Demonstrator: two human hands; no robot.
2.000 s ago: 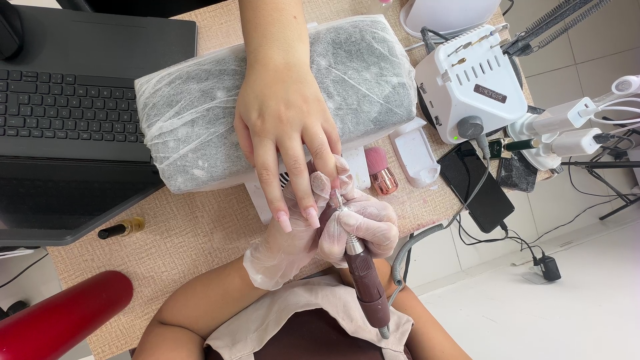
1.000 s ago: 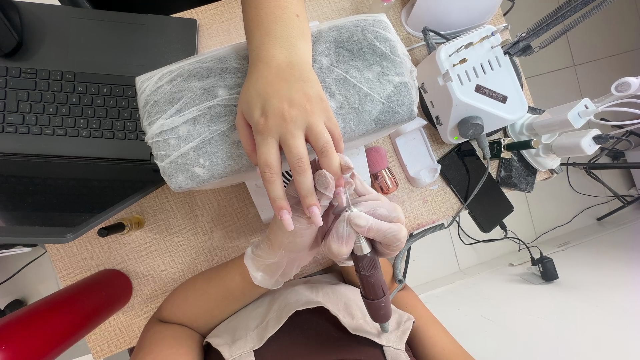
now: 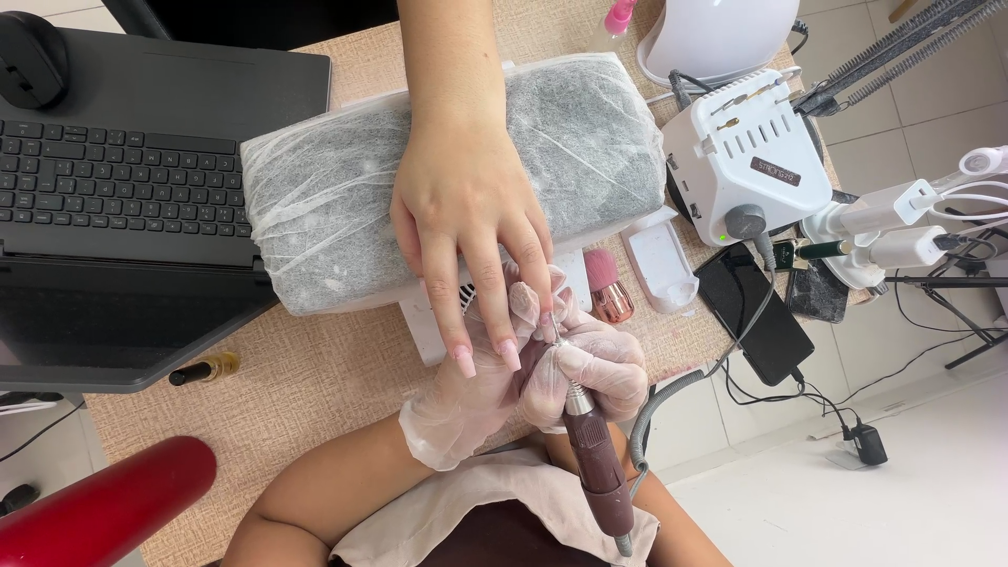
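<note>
Another person's hand [image 3: 472,197] rests palm down across a cushion wrapped in thin white film [image 3: 339,197], its long pink nails pointing toward me. My left hand [image 3: 488,370], in a translucent glove, holds one finger of that hand between thumb and fingers. In my gloved right hand [image 3: 594,366] is a maroon electric nail drill handpiece [image 3: 596,465], gripped near its metal collar. The drill bit [image 3: 556,327] is at the nail of the held finger; whether it touches cannot be told. A coiled cord runs from the handpiece to the white drill control unit [image 3: 740,157].
Right of the cushion lie a pink brush [image 3: 606,287], a white tray [image 3: 661,264] and a black phone [image 3: 756,315] with cables. A laptop [image 3: 118,173] and a small bottle [image 3: 206,368] are at left. A red cylindrical object [image 3: 110,504] juts in at lower left.
The other person's held finger and my hands have shifted slightly. My grip on the finger and on the drill handpiece has not changed.
</note>
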